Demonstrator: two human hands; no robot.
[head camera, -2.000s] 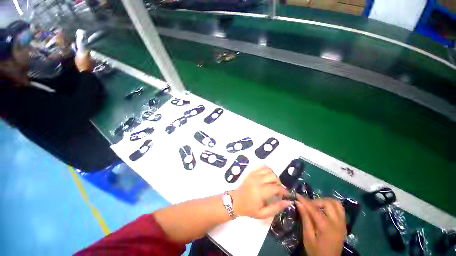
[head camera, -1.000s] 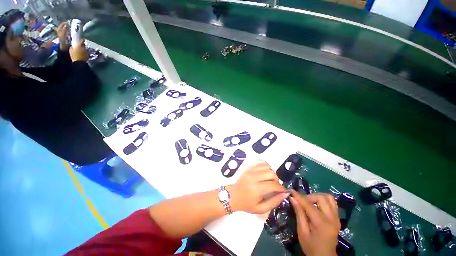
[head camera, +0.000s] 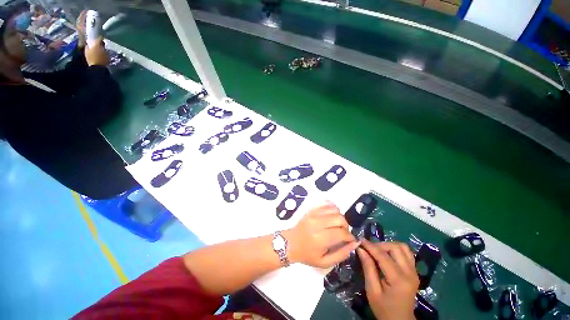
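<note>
My left hand (head camera: 319, 236), with a metal-band watch (head camera: 280, 248) on the wrist, pinches a thin dark part (head camera: 340, 246), mostly hidden by the fingers. My right hand (head camera: 390, 275) has its fingertips against the left fingertips at the part's end; whether it grips the part is unclear. Several black plastic housings (head camera: 291, 202) with pale round centres lie spread on the white work sheet (head camera: 197, 215). More black parts in clear film (head camera: 480, 284) lie on the green bench top around and right of my right hand.
A white post (head camera: 195, 53) rises behind the sheet. Beyond the bench edge runs a green conveyor belt (head camera: 375, 131) with a small heap of brown-gold parts (head camera: 305, 63). A person in black (head camera: 59, 125) sits at left near a blue stool (head camera: 134, 212), holding a white device (head camera: 92, 28).
The view has shifted slightly. Both hands stay together at nearly the same place over the bench. The belt's small heap appears farther right. The seated person's white device is now upright.
</note>
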